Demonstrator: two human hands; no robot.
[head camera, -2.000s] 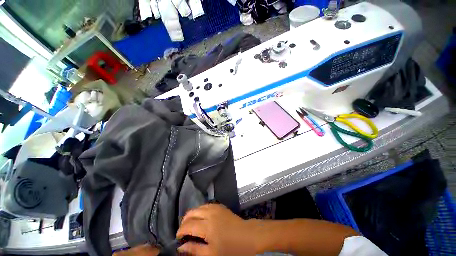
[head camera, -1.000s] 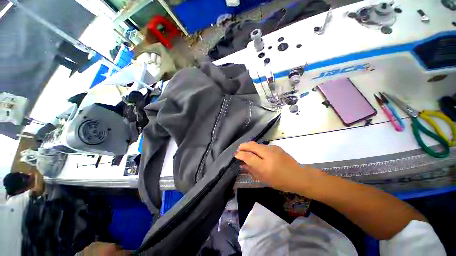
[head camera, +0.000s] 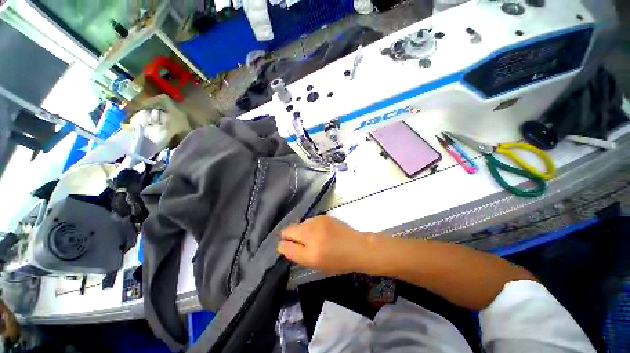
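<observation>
The dark grey garment (head camera: 214, 186) lies heaped on the white table left of the needle area and hangs over the front edge. A dark strip along its near edge runs from beside the presser foot (head camera: 337, 160) down toward the bottom of the picture. My right hand (head camera: 321, 243) is bare and pinches this edge near the table's front edge, right of the stitched seam. The fingertips are partly hidden by the fabric. My left hand is out of the picture.
The white sewing machine (head camera: 414, 93) spans the back. On its bed lie a pinkish phone (head camera: 405, 148), slim snips (head camera: 457, 153), green-and-yellow-handled shears (head camera: 514, 165) and a black round object (head camera: 539, 135). A grey machine part (head camera: 79, 238) stands left. A red stool (head camera: 168, 77) is behind.
Since two seconds ago, my right hand has moved up the garment edge toward the needle, and the near edge is drawn out straight. My left hand has left the picture. The view swung and returned.
</observation>
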